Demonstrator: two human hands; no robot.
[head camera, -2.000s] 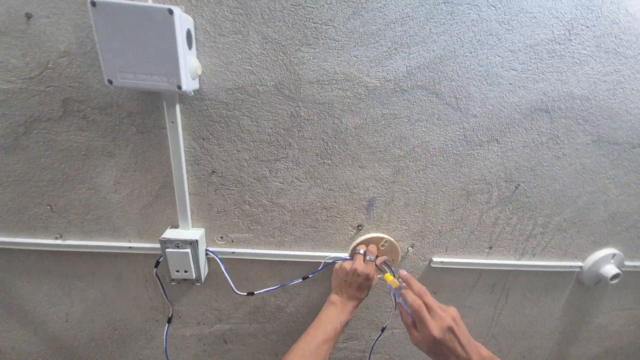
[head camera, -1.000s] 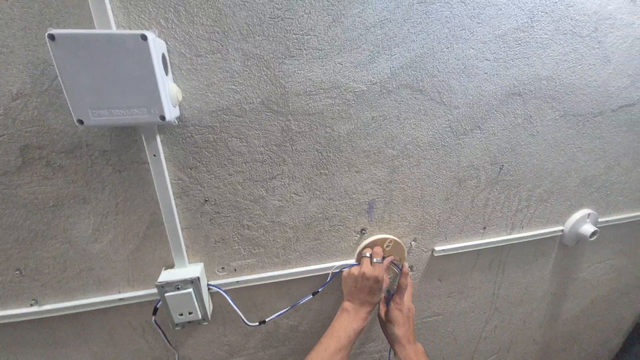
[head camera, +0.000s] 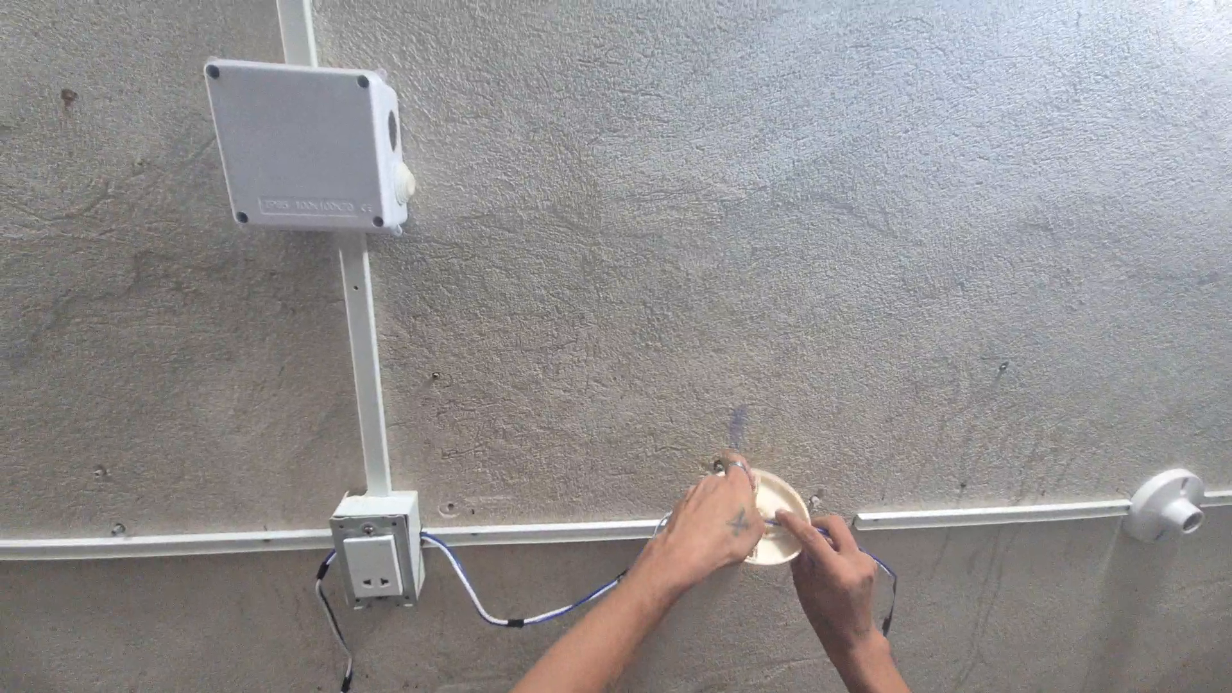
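Observation:
A round cream plastic base (head camera: 783, 496) is at the wall between my hands, seen partly from its hollow side. My left hand (head camera: 710, 525) grips its left part, covering much of it; a ring shows on one finger. On the right, my right hand (head camera: 833, 573) has its fingertips at the base's right edge, pinching a blue wire (head camera: 871, 558) that crosses the base and hangs down beyond the hand. A blue and white wire pair (head camera: 515, 623) wrapped with black tape sags from the outlet box (head camera: 376, 551) to behind my left forearm.
White trunking (head camera: 558, 531) runs along the wall and another piece (head camera: 996, 515) leads to a white lamp holder (head camera: 1167, 505). A grey junction box (head camera: 303, 144) sits upper left, with vertical trunking (head camera: 366, 375) below it. A taped wire (head camera: 332, 616) hangs left of the outlet.
The round base has been turned, so its hollow side now shows. My left hand has shifted to its left part, and the yellow-handled tool seen two seconds ago no longer shows.

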